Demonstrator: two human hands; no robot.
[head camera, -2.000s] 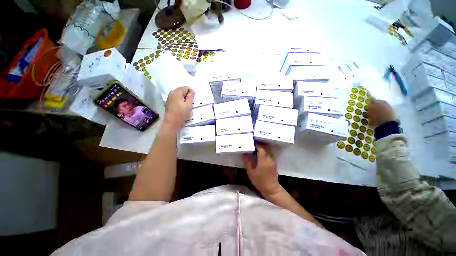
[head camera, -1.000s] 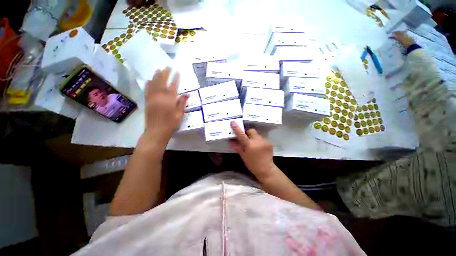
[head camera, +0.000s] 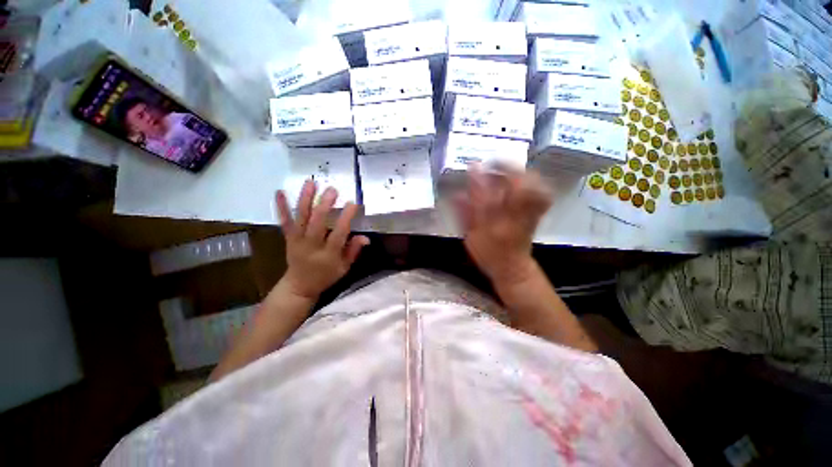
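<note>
Several white earbud boxes stand in rows on the white table, their printed narrow faces up. Two boxes lie flat at the front edge with the pictured face up: one at left and one beside it. My left hand is spread at the near edge of the left flat box, fingertips over its front, holding nothing. My right hand is blurred in front of the right-hand rows, near the closest box there; whether it grips anything cannot be told.
A lit smartphone lies at the left. Sticker sheets with gold discs lie at the right, with a blue tool beyond. A second person's patterned sleeve is at the far right. White boxes in cartons sit below the table at left.
Two boxes at the front now lie flat with pictured faces up. My left hand has come down to the table's front edge. My right hand has moved right from the front middle box.
</note>
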